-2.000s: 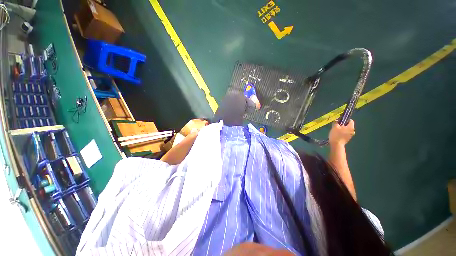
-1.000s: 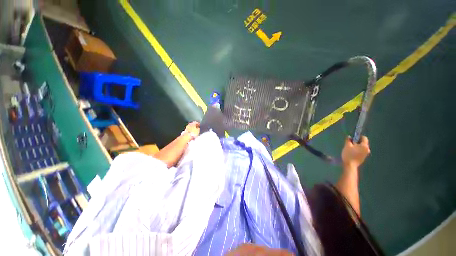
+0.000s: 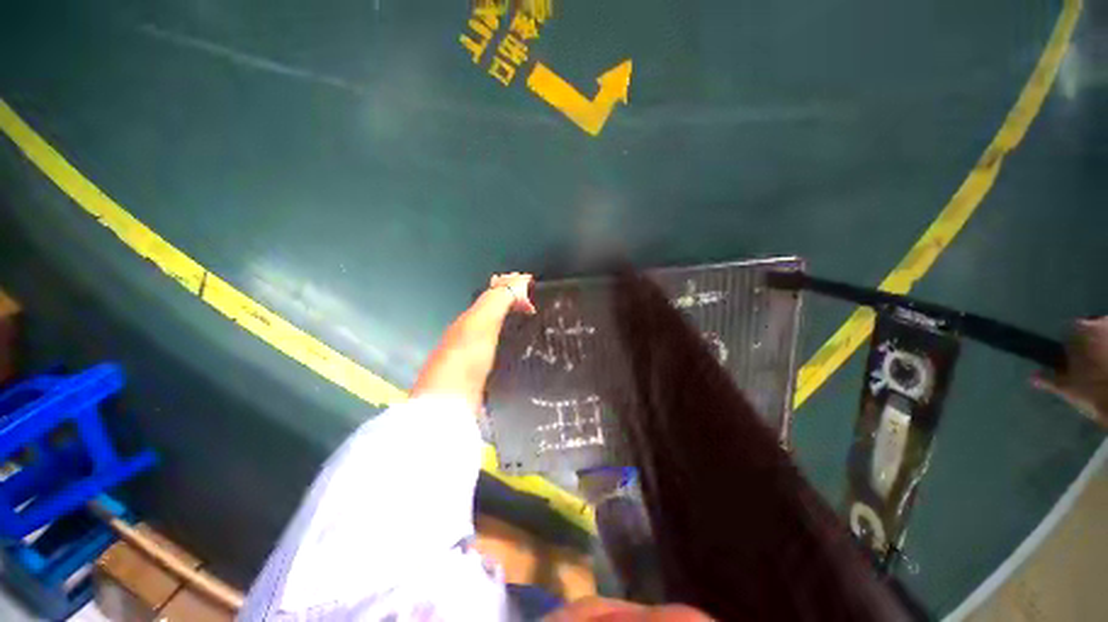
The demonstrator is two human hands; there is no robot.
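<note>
The black ribbed trolley deck (image 3: pixel 565 371) with white hand-drawn marks is low in front of me. My left hand (image 3: pixel 516 292) is at its far left corner, with the fingers curled on the edge. The dark trolley handle (image 3: pixel 960 326) runs right from the deck's far right corner. My right hand (image 3: pixel 1079 368) is around it, blurred and cut off by the right edge. A dark panel (image 3: pixel 899 419) with white marks lies beside the deck, under the handle. A long dark brown shape hides part of the deck. No wheels show.
A blue stool (image 3: pixel 73 437) stands at the left, with brown cartons (image 3: pixel 146 569) below it. Yellow lines (image 3: pixel 261 318) and an exit arrow (image 3: pixel 589 97) mark the green floor (image 3: pixel 365 146). A blue-topped shoe or foot (image 3: pixel 614 492) is at the deck's near edge.
My left hand has moved from beside my knee to the deck's far left corner. My right hand and the handle have shifted to the right edge. The view is closer to the deck; the workbench is gone.
</note>
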